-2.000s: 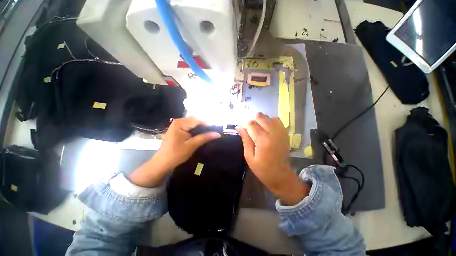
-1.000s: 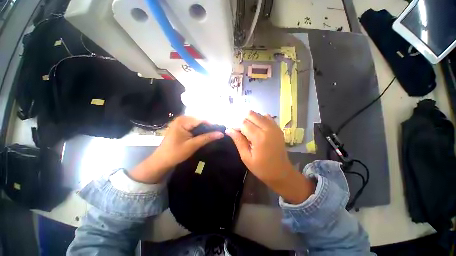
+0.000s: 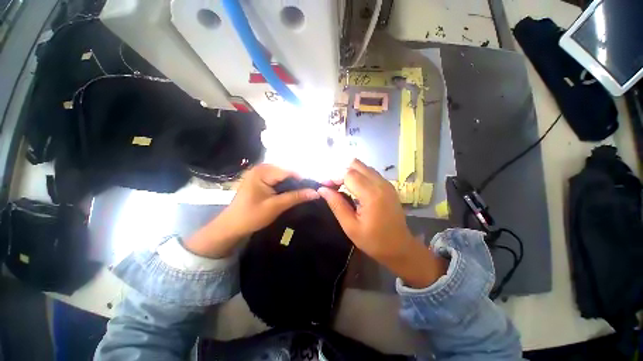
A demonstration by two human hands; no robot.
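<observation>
A black garment piece [image 3: 296,271] with a small yellow sticker [image 3: 287,236] hangs from my fingers towards my lap. My left hand [image 3: 264,201] pinches its top edge between thumb and fingers. My right hand [image 3: 366,211] pinches the same edge just to the right; the fingertips of both hands nearly meet. The edge lies just below the white glare under the sewing machine head [image 3: 261,42]. The needle and presser foot are lost in the glare.
Black pieces with yellow stickers [image 3: 142,141] are heaped on the left. A blue hose [image 3: 255,53] runs down the machine head. Yellow tape [image 3: 409,134] frames the plate. A cable with a black connector [image 3: 471,203], black pieces [image 3: 605,236] and a tablet [image 3: 606,46] are on the right.
The fingertips of my right hand have moved left, closer to my left hand, than two seconds ago. The fabric edge between them now shows less. The view has shifted slightly.
</observation>
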